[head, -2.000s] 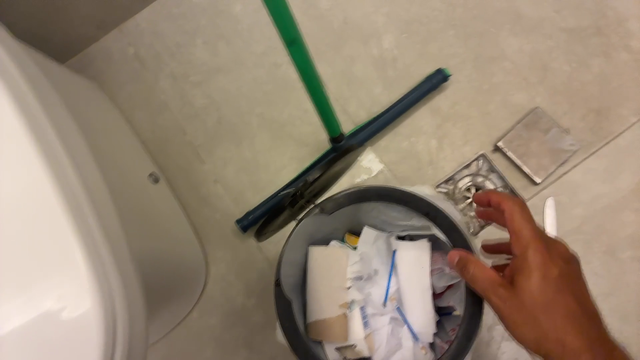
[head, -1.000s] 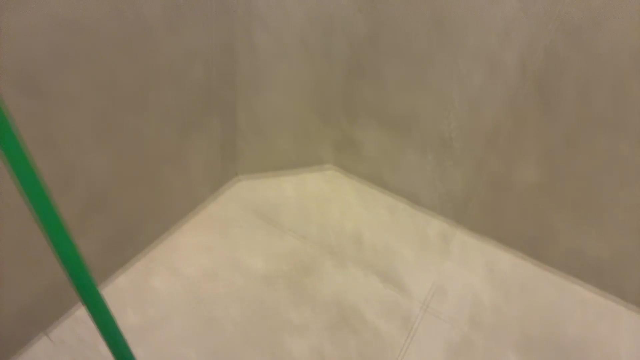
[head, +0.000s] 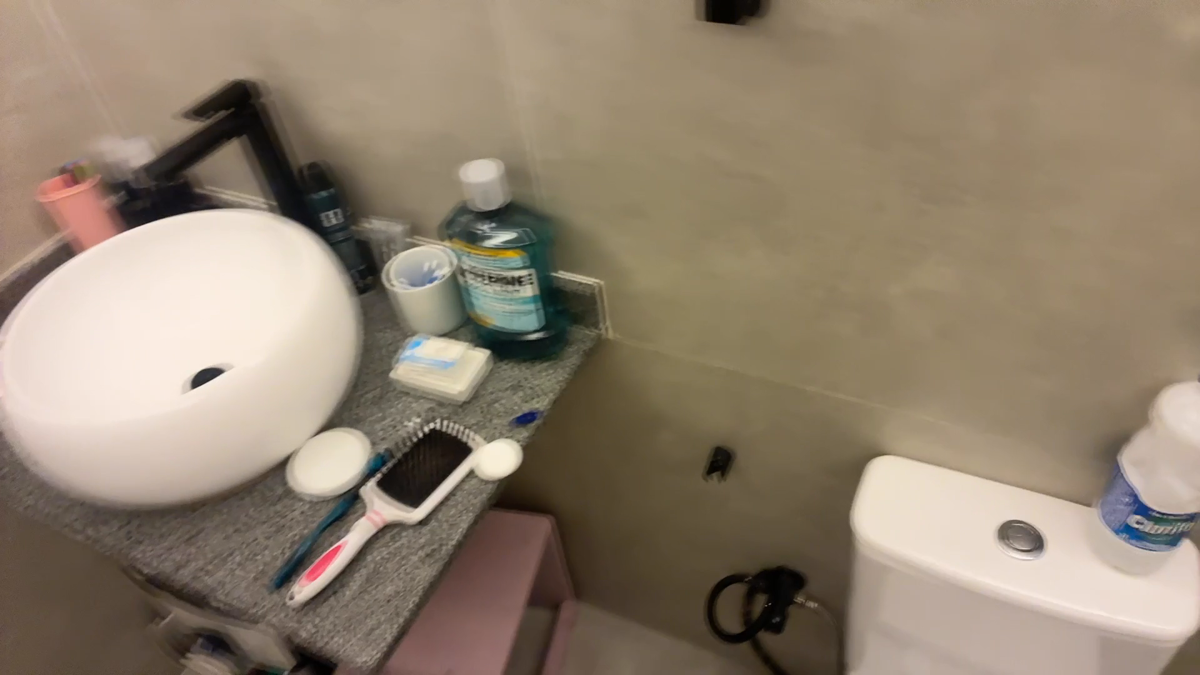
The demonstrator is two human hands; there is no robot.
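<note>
Neither of my hands shows in the head view now. A white vessel sink [head: 272, 412] stands on a grey stone counter [head: 225, 562]. Beside it lie a white and pink paddle hairbrush [head: 427, 469], a dark blue toothbrush [head: 323, 530], a round white lid [head: 330, 462] and a smaller white round item [head: 498, 459]. Behind them are a white soap-like packet [head: 441, 368], a white cup [head: 425, 291] holding small items, and a teal Listerine mouthwash bottle [head: 506, 272] with a white cap, upright. The view is somewhat blurred.
A black faucet [head: 258, 141], a dark bottle [head: 328, 216] and a pink cup [head: 80, 211] stand behind the sink. A pink shelf unit [head: 487, 591] is below the counter. At right, a white bottle [head: 1148, 497] stands on the toilet tank [head: 937, 506], near a black hose [head: 769, 600].
The view has swung from the floor to the counter and toilet tank. My right hand, at the bin's rim two seconds ago, is out of view, as are the bin and green-handled squeegee.
</note>
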